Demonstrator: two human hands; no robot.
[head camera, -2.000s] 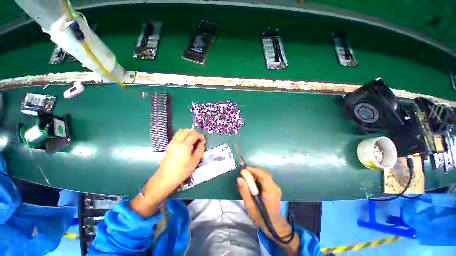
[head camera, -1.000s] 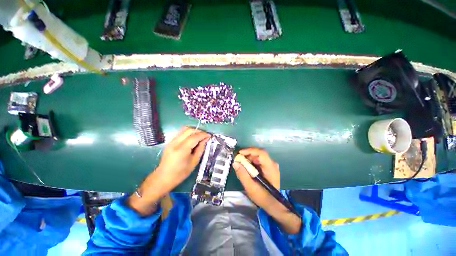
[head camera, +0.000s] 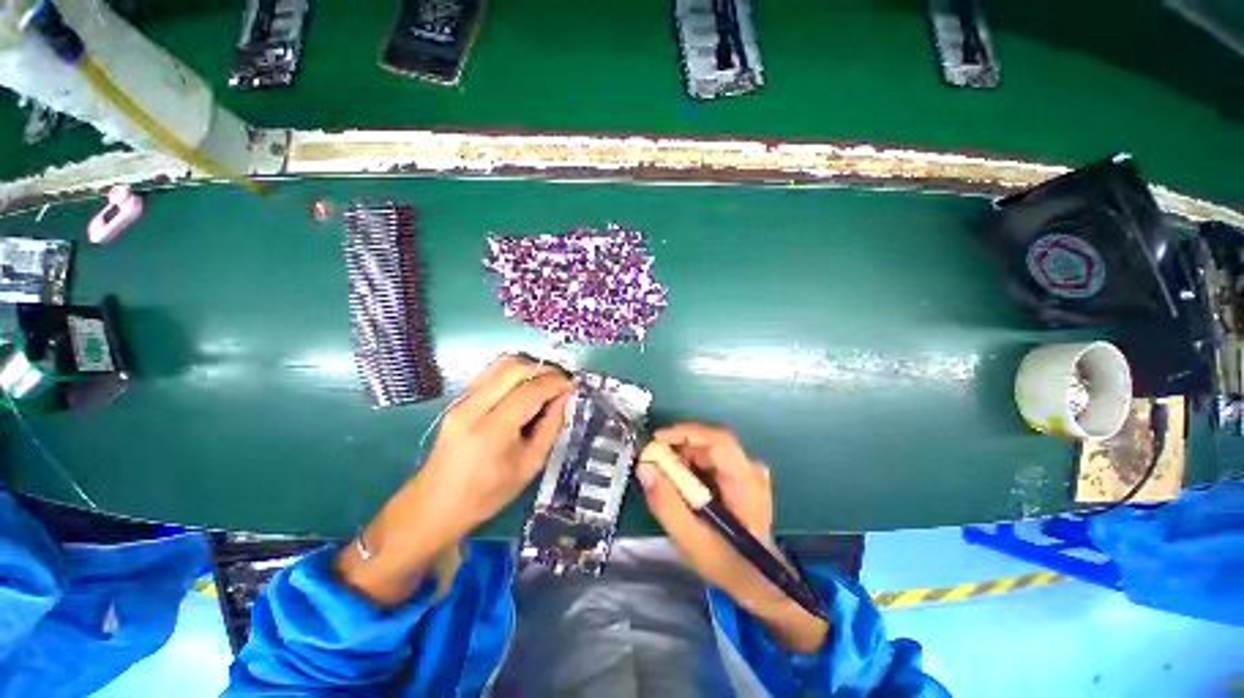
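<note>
A silver-and-black circuit board (head camera: 589, 471) lies tilted at the bench's front edge, its darker end toward me. My left hand (head camera: 498, 430) is at its upper left, fingertips closed at the board's edge; a thin pale strand shows by the fingers. My right hand (head camera: 716, 505) holds a soldering iron (head camera: 678, 477) by its cream grip at the board's right side; the iron's tip is too hard to make out. A heap of tiny purple-pink and silver components (head camera: 580, 284) lies beyond the board. A ribbed dark column of small parts (head camera: 388, 304) lies left of the heap.
Whitish rail (head camera: 546, 157) crosses behind, with boards (head camera: 719, 48) beyond it. Black fan (head camera: 1078, 252), white cup (head camera: 1074, 389) and tan block (head camera: 1135, 457) stand right. White pipe (head camera: 130, 89), pink loop (head camera: 115, 216) and solder reel holder (head camera: 68, 352) are left.
Since the oldest frame, the board has been turned from slanting sideways to nearly lengthwise, its component side showing. Both hands have closed in on its sides. The view has shifted; the far boards sit higher.
</note>
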